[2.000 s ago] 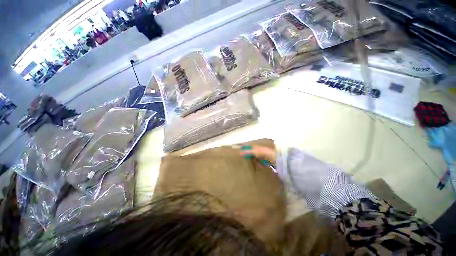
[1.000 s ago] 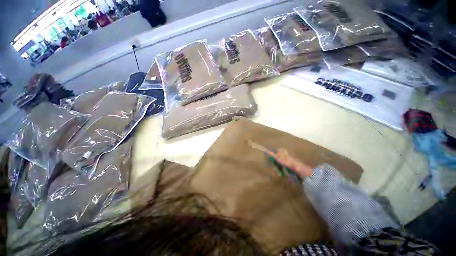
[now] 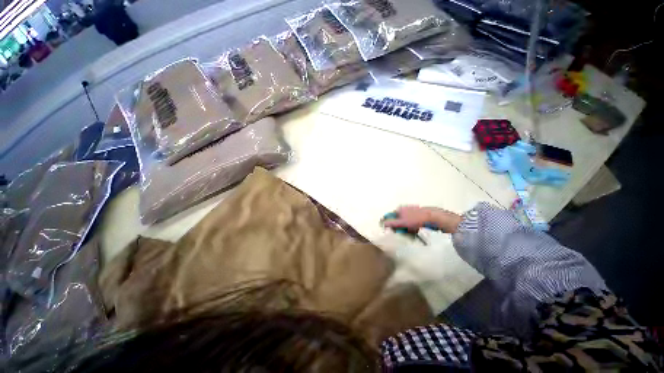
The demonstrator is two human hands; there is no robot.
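A tan-brown garment (image 3: 269, 240) lies rumpled in front of me, with a dark strip along its right edge. My right hand (image 3: 419, 220) is over the cream table (image 3: 346, 166), just right of the garment, shut on teal-handled snips (image 3: 397, 224). A dark thin part of the snips points down and right. My right forearm wears a fine striped sleeve. My left hand is not in view; dark hair hides the lower part of the garment.
Bagged brown garments (image 3: 211, 156) lie behind and at the left. White printed polybags (image 3: 408, 113) lie behind my right hand. At the right are a red-and-black checked lump (image 3: 495, 134), light-blue cloth (image 3: 520, 164) and a small black rectangle (image 3: 555, 154). Dark bagged garments (image 3: 510, 29) are far right.
My right hand with the snips has moved off the garment onto the table at its right. The garment is now more rumpled and its dark edge strip shows. The view has swung right.
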